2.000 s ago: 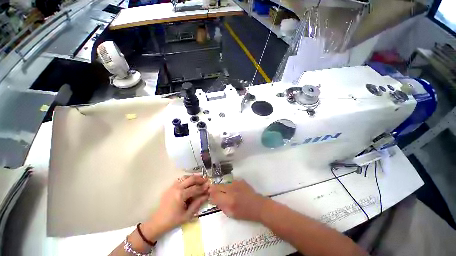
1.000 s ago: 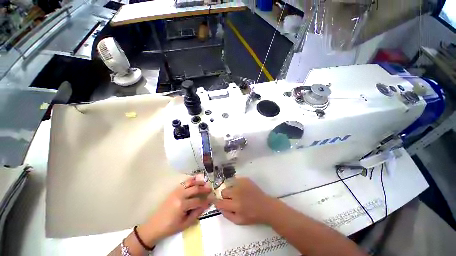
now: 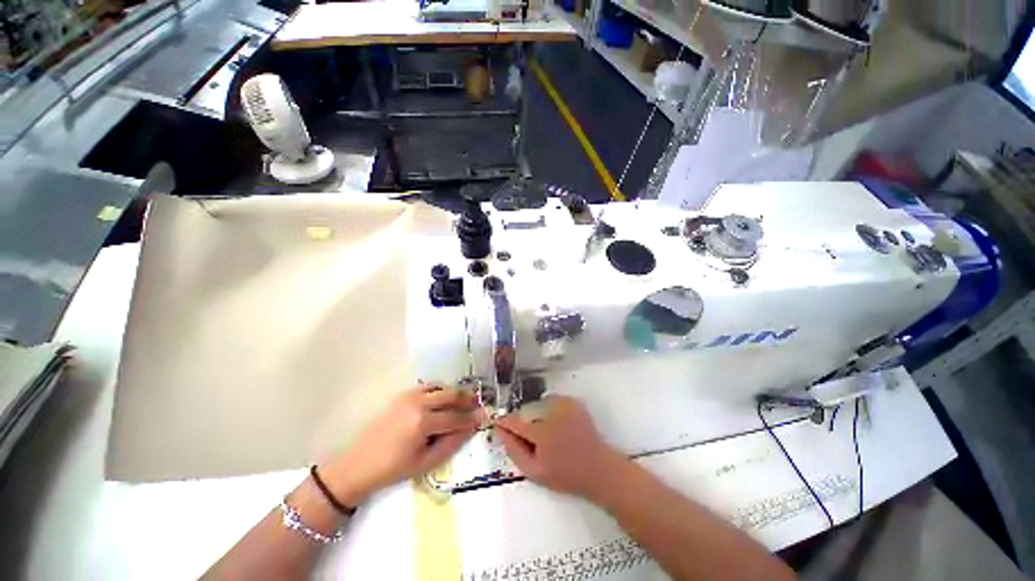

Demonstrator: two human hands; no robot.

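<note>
A large beige fabric panel lies flat on the white table, left of the needle, with a small yellow mark near its far edge. The presser foot of the white sewing machine is just beyond my fingertips. My left hand is at the panel's right edge, its bent fingers pinching at the edge by the foot. My right hand is closed, its fingertips meeting the left ones at the same edge. The edge between my fingers is mostly hidden.
A pale yellow tape strip and a printed ruler scale lie near the front. A stack of cut panels is at far left. A white fan stands behind. Black cables hang at the right.
The panel has shifted away from me along the machine, its near edge now further back. Both hands remain by the presser foot, fingertips closer together. The camera view has shifted slightly.
</note>
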